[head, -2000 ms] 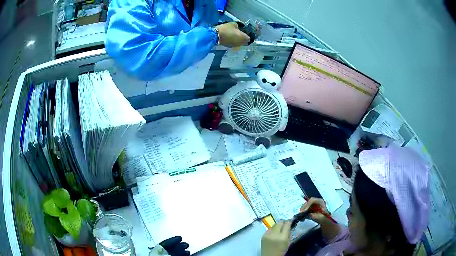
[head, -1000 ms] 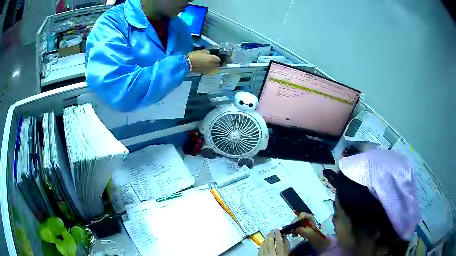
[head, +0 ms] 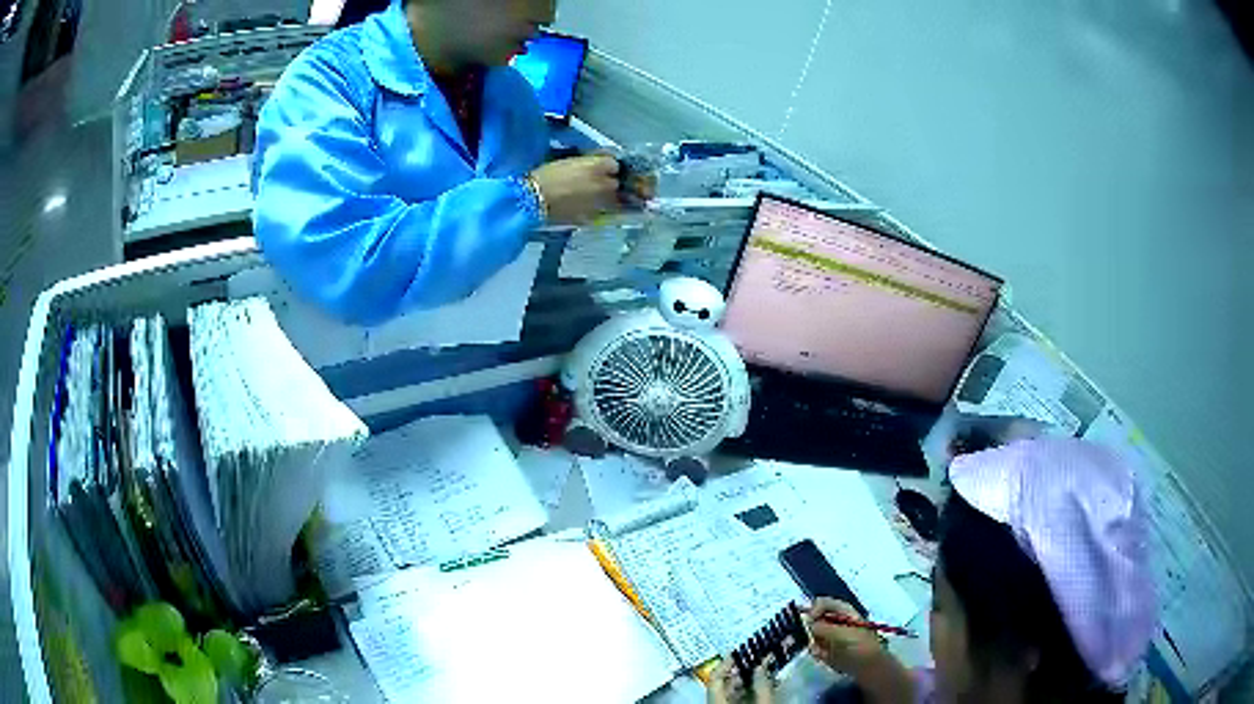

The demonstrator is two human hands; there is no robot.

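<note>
Neither my left hand nor my right hand is in the picture. Nearest in front of me, a white open folder with papers point(head: 509, 626) lies on the desk, its middle washed out by glare. At the lower right, a seated person in a pink cap point(head: 1066, 530) holds a small black panel point(head: 770, 644) with a row of pale slots turned upward. The person's other hand holds a thin red pen point(head: 873, 626) beside the panel. A black phone point(head: 821, 574) lies on printed sheets.
A small white fan point(head: 660, 388) stands before a laptop with a pinkish screen point(head: 860, 296). Upright files point(head: 261, 426) and a green plant point(head: 158, 653) are at the left. Behind the partition, a person in a blue jacket point(head: 378, 206) holds a small dark item.
The view has shifted, and the gloved dark fingers at the bottom edge are gone. The seated person has turned the black panel so its slotted face shows. The blue-jacketed person's hand has lowered slightly.
</note>
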